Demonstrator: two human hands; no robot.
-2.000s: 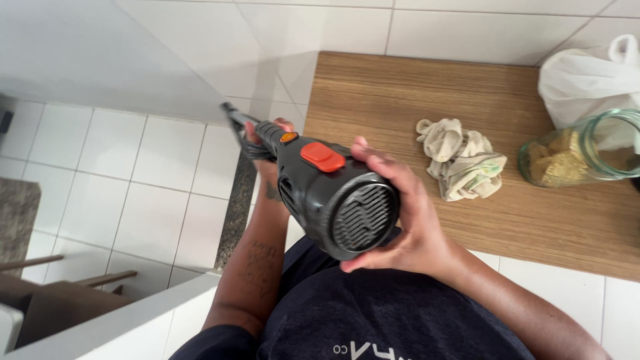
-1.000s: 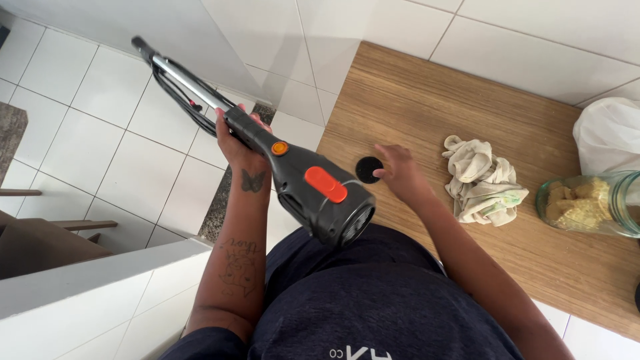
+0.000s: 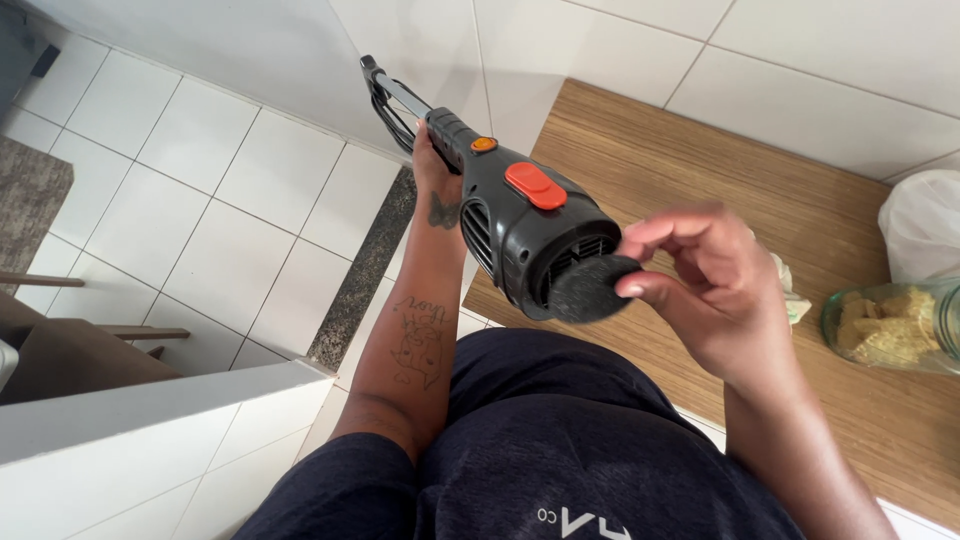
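Observation:
A black handheld stick vacuum cleaner with an orange-red button and an amber switch is held up in front of me, its round vented end towards my body. My left hand grips it from below near the handle, fingers partly hidden by it. Between thumb and fingers, my right hand pinches a round black foam filter by its edge. The filter is tilted against or just in front of the vented end; whether they touch is hard to tell. A crumpled pale cloth lies behind my right hand, mostly hidden.
A wooden countertop runs along the tiled wall. At its right are a glass jar with yellowish pieces and a white plastic bag. To the left stand a low wall and a brown chair on the tiled floor.
The black filter lay on the countertop one second ago, with my right hand reaching to it; now that hand holds it at the vacuum's vented end. Two seconds ago both hands were on the vacuum.

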